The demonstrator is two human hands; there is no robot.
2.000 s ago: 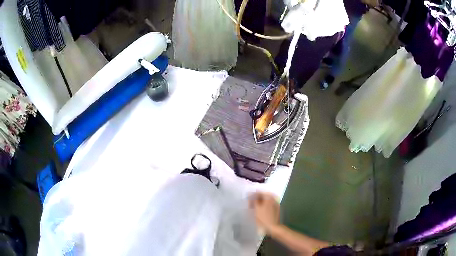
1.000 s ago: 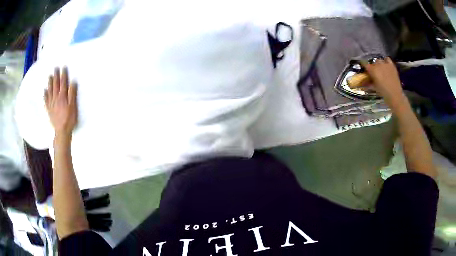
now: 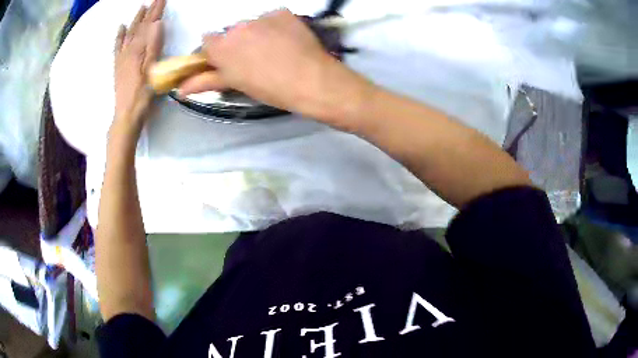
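My right hand (image 3: 262,59) grips the wooden handle of the steam iron (image 3: 234,108). The iron stands on the white cloth of the skirt (image 3: 203,150), close to the right of my left hand. The handle end points left. My right hand hides much of the iron, and its far side is hard to see. My left hand (image 3: 138,66) lies on the white cloth, with stretched fingers and nothing in it; it is slightly blurred.
The grey rest pad (image 3: 559,133) with a dark thin frame (image 3: 521,133) is at the table's right end, partly behind my right arm. The white table cover (image 3: 171,199) reaches the near edge. Pale cloths and bags (image 3: 28,280) are at lower left.
My right hand has brought the iron from the grey pad leftwards onto the white cloth. My left hand remains on the cloth. The scissors seen earlier cannot be made out now.
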